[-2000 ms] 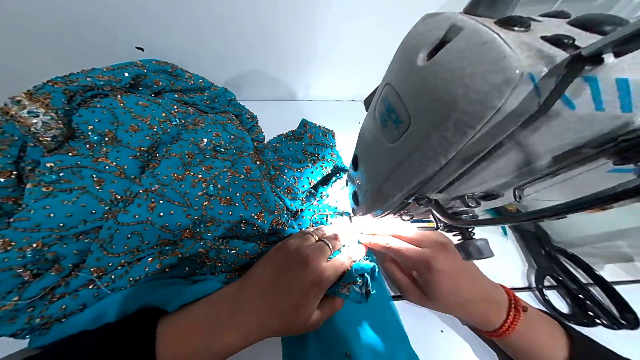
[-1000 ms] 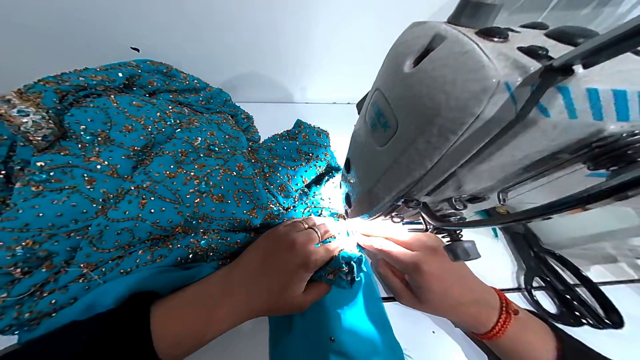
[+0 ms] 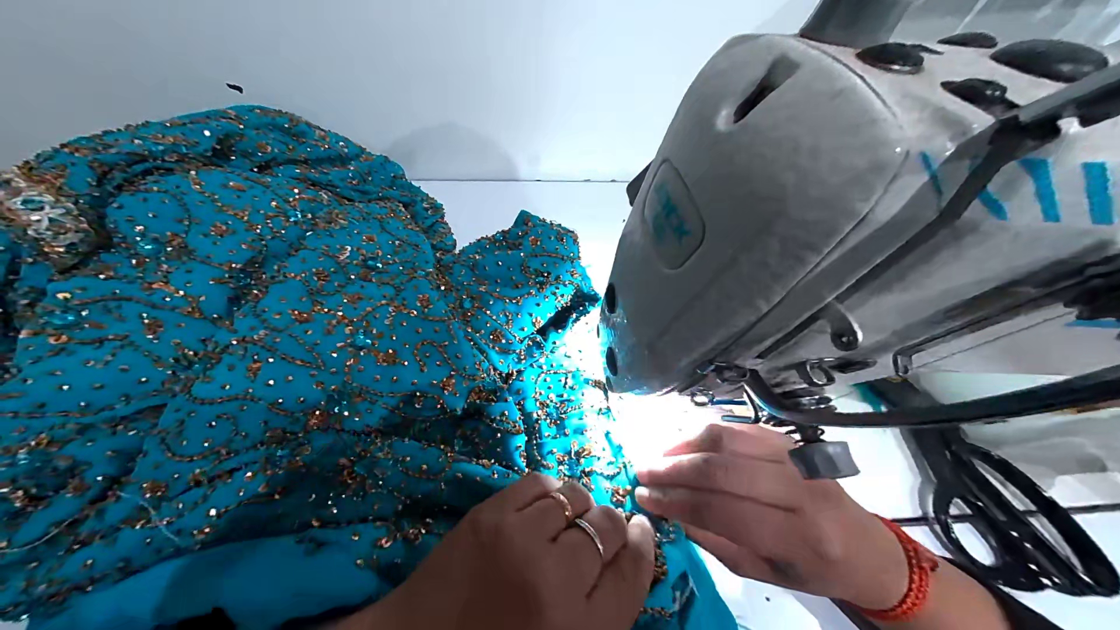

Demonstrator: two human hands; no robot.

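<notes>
A teal fabric with gold and copper beadwork (image 3: 297,350) lies bunched over the left side of the table and runs narrow in front of the sewing machine head (image 3: 787,201). My left hand (image 3: 542,560), with two rings, grips the fabric's edge, its fingers curled. Opposite it, my right hand (image 3: 770,507), wearing a red beaded bracelet (image 3: 914,573), has thumb and fingertips at the same edge; whether they pinch it is hard to tell. Bright lamp glare hides the needle area just above my right fingertips.
Black-handled scissors (image 3: 1006,516) lie on the white table to the right, beyond my right wrist. A black cable or bar crosses the front of the machine. A small dark scrap (image 3: 234,87) is at the upper left.
Both hands have moved down, toward me, along the fabric edge. More beaded fabric now shows between my left hand and the machine.
</notes>
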